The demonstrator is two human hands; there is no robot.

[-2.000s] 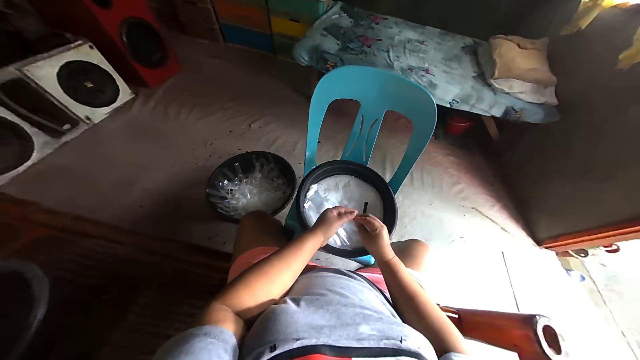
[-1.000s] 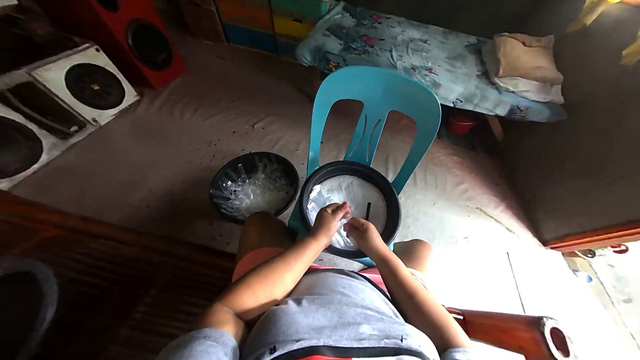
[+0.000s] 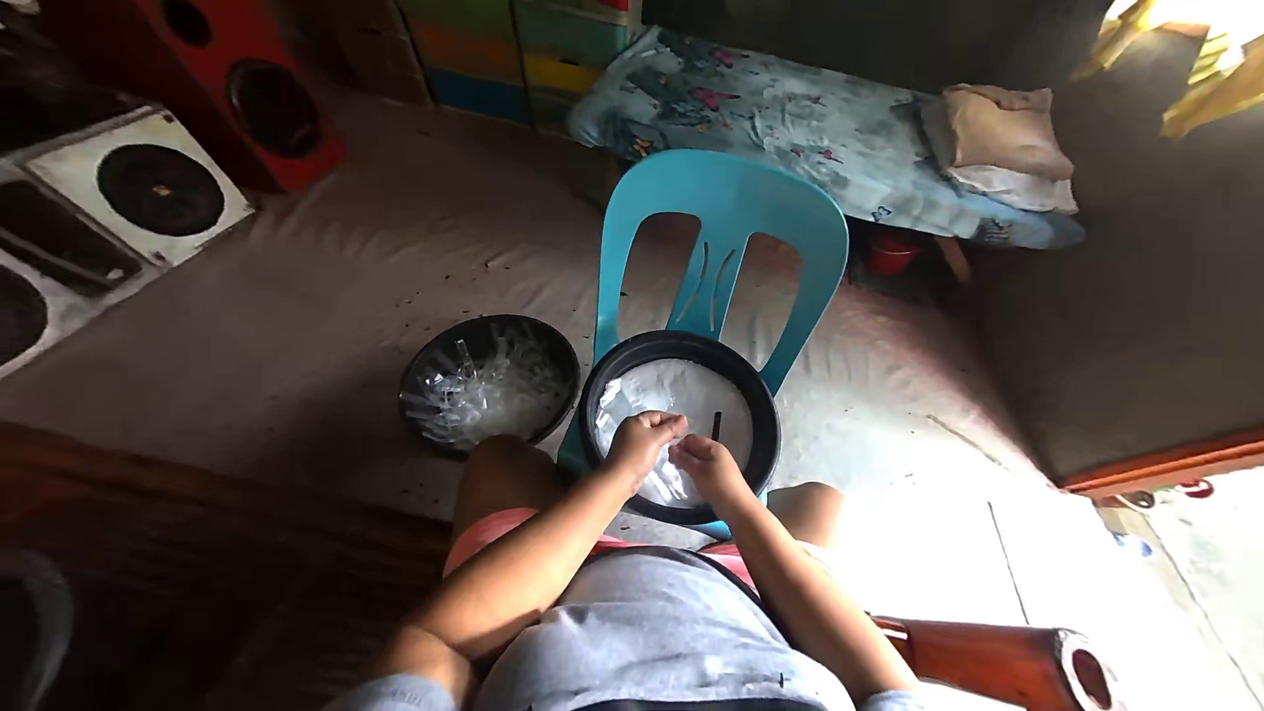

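A round black basin (image 3: 762, 434) rests on the seat of a blue plastic chair (image 3: 726, 173). White granular or powdery material (image 3: 681, 380) fills its inside, with clear plastic pieces (image 3: 612, 400) at the left and a short dark stick (image 3: 717, 426) at the right. Above the material, my left hand (image 3: 644, 440) has its thumb and fingers pinched together. My right hand (image 3: 705, 462) is close beside it, fingers curled. Whether a small clear piece is between the fingertips cannot be made out. A second black basin (image 3: 420, 370) on the floor holds many clear plastic strips (image 3: 484, 395).
White (image 3: 158, 188) and red (image 3: 281, 109) speaker cabinets stand at the left. Behind the chair is a low bed with a floral cover (image 3: 750, 109) and pillows (image 3: 1007, 138). A red bucket (image 3: 892, 253) is beneath it. A reddish wooden piece (image 3: 987, 657) lies at lower right.
My hands have shifted slightly over the basin; the left fingers were spread more loosely a second ago and are now pinched. Both basins and the chair stay in place.
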